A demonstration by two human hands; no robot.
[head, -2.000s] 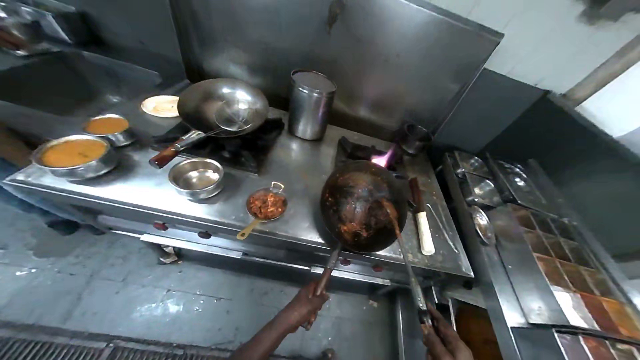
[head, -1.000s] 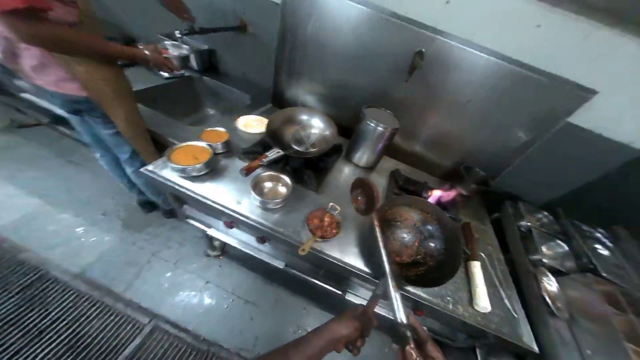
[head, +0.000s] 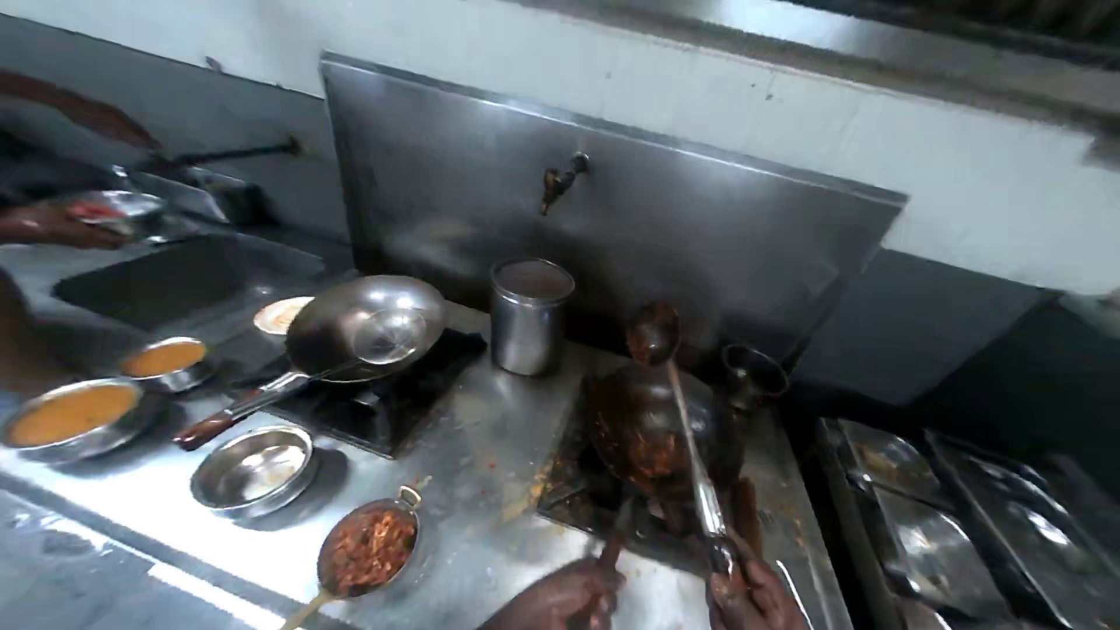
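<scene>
My left hand [head: 564, 595] grips the handle of a dark wok [head: 661, 437], which is over the right burner and has reddish-brown food residue inside. My right hand [head: 754, 586] holds a long-handled metal ladle [head: 654, 334], its sauce-coated bowl raised above the wok's far rim. Left of my hands, a small two-handled pan [head: 369, 547] contains chunky red food. A lidless-looking steel canister [head: 528, 319] stands behind, between the two burners. On the left burner rests a second wok [head: 367, 328] with a wire strainer [head: 389, 336] in it.
An empty steel bowl [head: 254, 471] and two bowls of orange gravy, one larger [head: 74, 416] and one smaller [head: 166, 359], sit at left. Beyond is a sink [head: 175, 276], where another person's hand holds a steel bowl [head: 122, 210]. A wall tap [head: 560, 182] projects above; metal containers [head: 936, 534] stand right.
The ladle's bowl has come up out of the wok since the oldest frame and is now above its far rim. The view has tilted up and moved closer to the stove.
</scene>
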